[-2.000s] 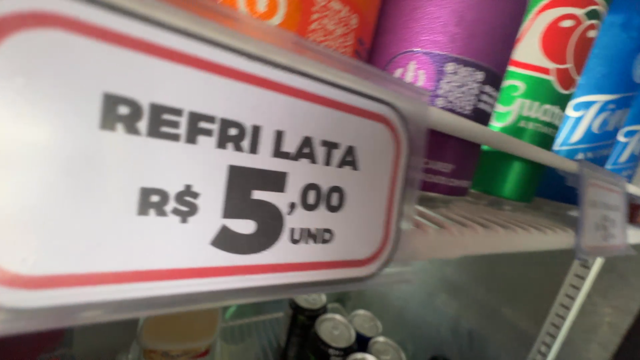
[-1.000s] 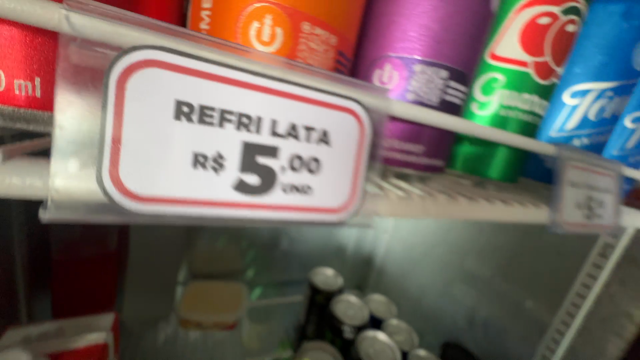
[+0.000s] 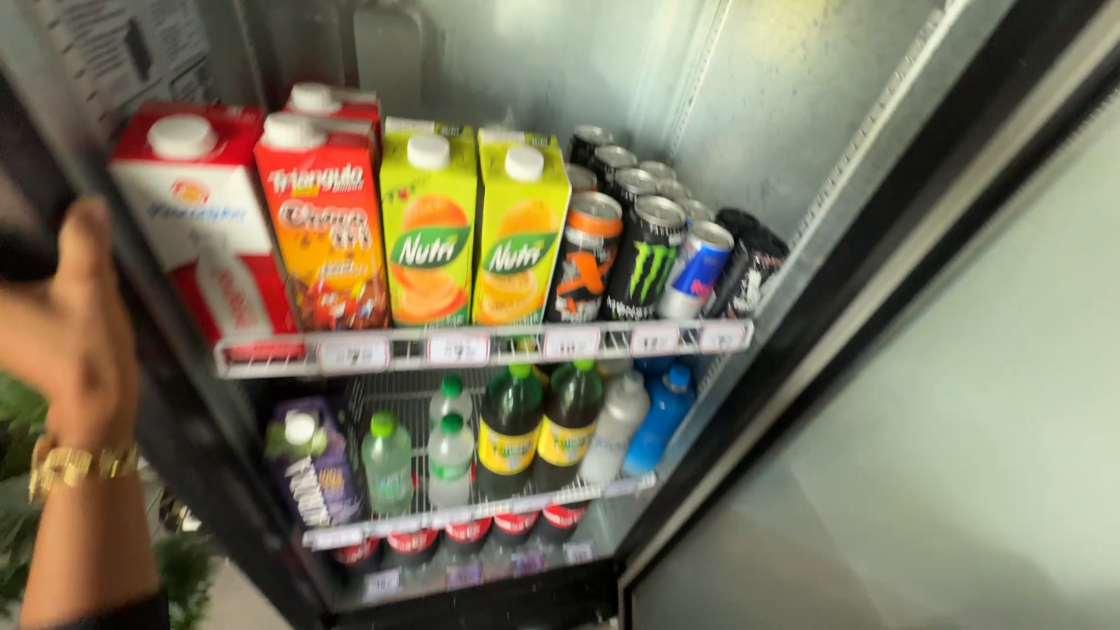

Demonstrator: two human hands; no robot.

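Observation:
At the left edge, my left hand [image 3: 83, 341] is against the dark frame [image 3: 162, 376] of an upright drinks refrigerator. The thumb points up; the other fingers are cut off or blurred. A gold-coloured bracelet [image 3: 79, 468] circles the wrist. My right hand is out of view. Right of my left hand, the upper wire shelf [image 3: 402, 348] bears a red and white carton [image 3: 206, 236], a chocolate drink carton [image 3: 324, 236], two green Nutri juice cartons [image 3: 429, 232], an orange-topped can [image 3: 584, 262], a Monster can [image 3: 646, 262] and a Red Bull can [image 3: 697, 267].
The lower shelf [image 3: 490, 509] holds a purple carton [image 3: 315, 459], soft drink bottles [image 3: 510, 429] and a blue bottle [image 3: 658, 424]. Red-labelled bottles [image 3: 411, 542] stand beneath. A large pale door panel [image 3: 892, 455] spans the right. Green leaves [image 3: 179, 560] show at the lower left.
The view has swung down and back, from a price tag and cans on a shelf to the shelves below. My left hand has come into view at the left.

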